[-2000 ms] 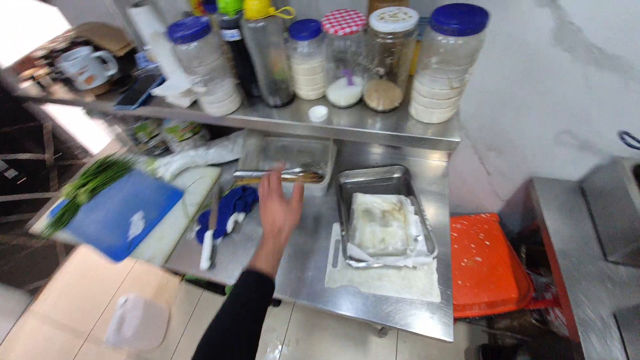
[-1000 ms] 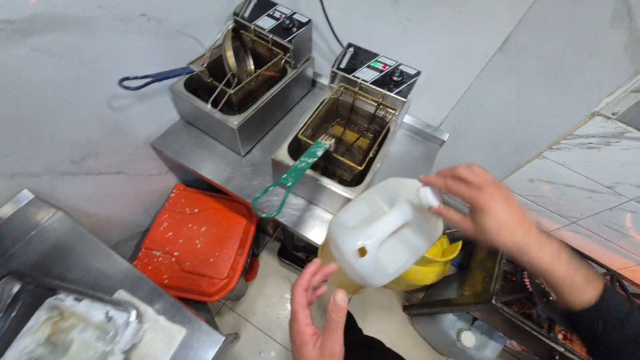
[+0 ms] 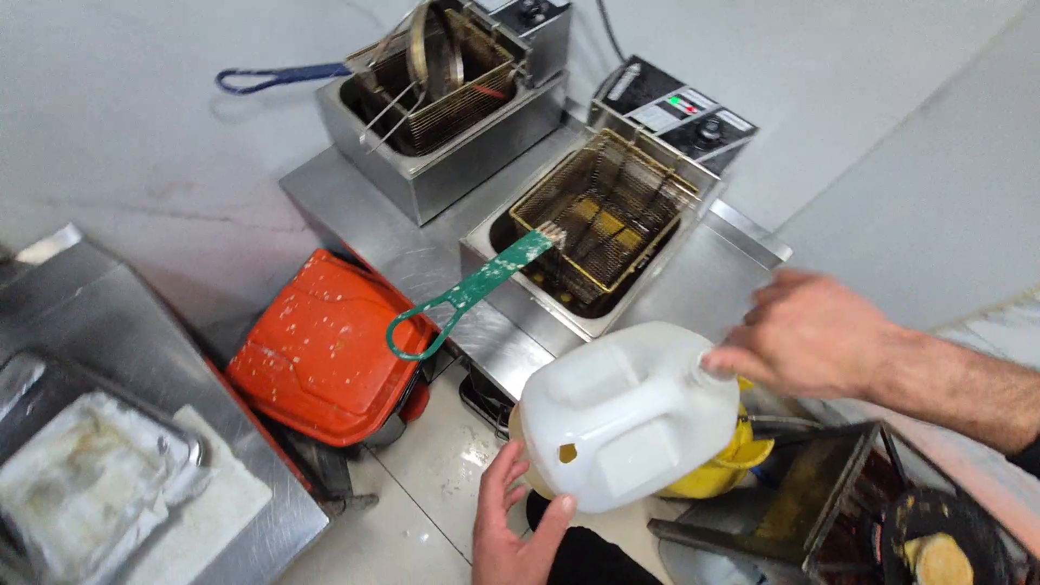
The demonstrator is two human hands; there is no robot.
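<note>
A translucent white plastic jug (image 3: 626, 414) with a moulded handle and a small hole lies tilted between my hands. My left hand (image 3: 520, 512) supports its lower left end, thumb on the near edge. My right hand (image 3: 796, 341) is at the neck, its fingertips against the mouth and slightly blurred. Just beyond the jug stands a deep fryer (image 3: 487, 236) with a wire basket (image 3: 605, 219) sitting in it over yellowish oil. The basket's green handle (image 3: 479, 284) sticks out toward the lower left.
A second fryer (image 3: 439, 179) with a blue-handled basket (image 3: 284, 77) stands at upper left. An orange-lidded bin (image 3: 333, 349) is beside the steel table. A paper-lined tray (image 3: 89, 479) lies at lower left. At right are a yellow container (image 3: 715, 479) and a dark metal frame (image 3: 756, 520).
The view has swung from the counter with jars to the fryers. Two seconds ago one hand was over a metal container; the jug came into view a second ago, between both hands.
</note>
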